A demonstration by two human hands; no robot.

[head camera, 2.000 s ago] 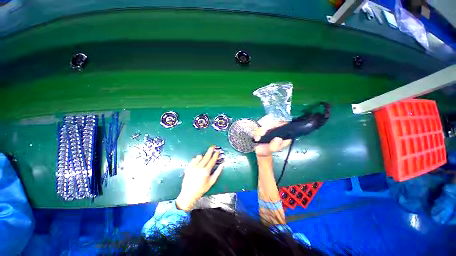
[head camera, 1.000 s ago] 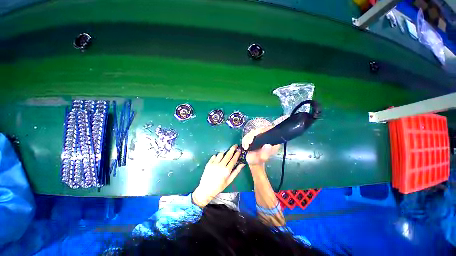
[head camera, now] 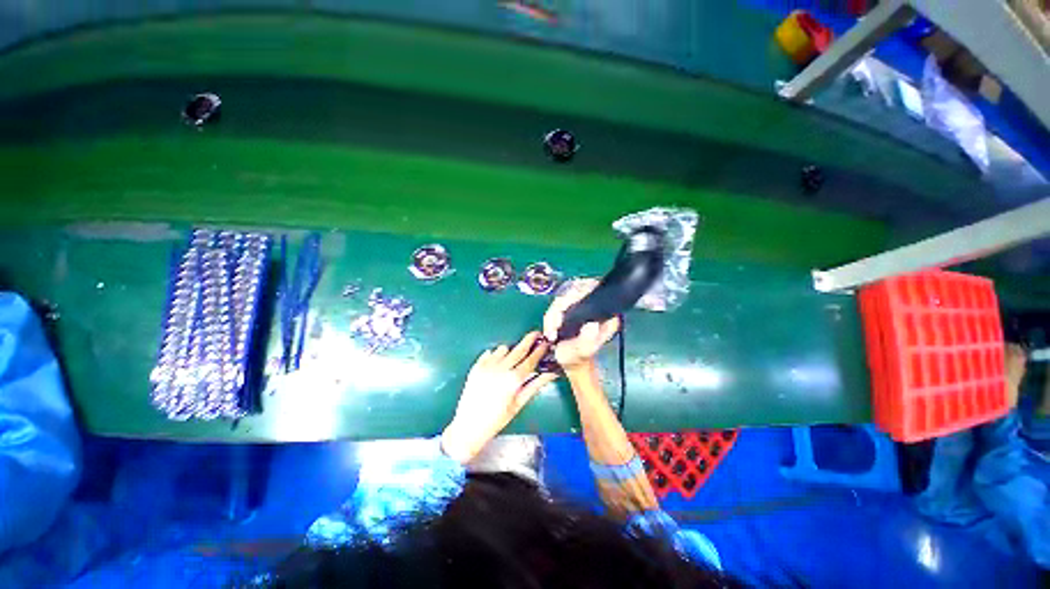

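My right hand [head camera: 584, 328] is closed around the black electric screwdriver [head camera: 622, 282], whose tip end points down toward my left hand. My left hand [head camera: 495, 391] holds a small dark round unit [head camera: 549, 354] on the bench, mostly hidden by fingers. Three round units [head camera: 431, 262] with silver parts lie in a row beyond my hands. The screw dish is almost wholly hidden behind my right hand. Small loose metal parts [head camera: 382, 321] lie scattered to the left.
Part strips [head camera: 213, 322] and thin dark-blue strips [head camera: 301, 301] lie at left. A clear bag [head camera: 677, 259] is behind the screwdriver. Red trays [head camera: 938, 354] stand at right near another person's hand; a lower red tray [head camera: 687, 460] is below the bench edge. The green belt [head camera: 380, 184] carries spaced units.
My right hand and the screwdriver have moved left from over the dish to the unit at my left hand. The screwdriver is now steeper. The camera view has shifted.
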